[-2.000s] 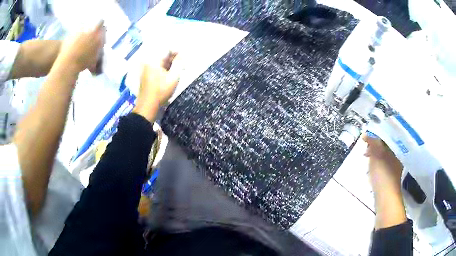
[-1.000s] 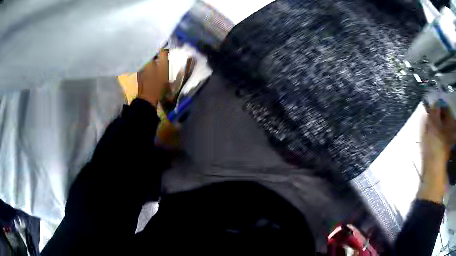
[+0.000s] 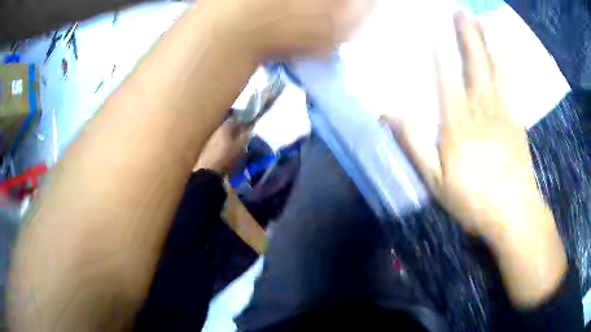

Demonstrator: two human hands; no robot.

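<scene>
The black speckled fabric [image 3: 557,162] lies at the right, partly under and beside my right hand, and blurred. My right hand [image 3: 486,155] is open, palm down with fingers apart, over the white surface. My left hand [image 3: 223,146] reaches down at the left, by a shiny crumpled clear or grey piece [image 3: 259,104]. It is partly hidden and blurred, so its grip cannot be told. A pale bluish strip [image 3: 369,149] runs slanting between my hands.
Another person's bare forearm [image 3: 129,149] crosses close in front, from the lower left to the top middle. Blue basket parts [image 3: 256,170] show below my left hand. A brown box [image 3: 18,91] and a red edge [image 3: 24,180] are at the far left.
The view has swung left and the sewing machine is out of it. My right hand has moved from the machine onto the white surface. Another person's forearm has come in close.
</scene>
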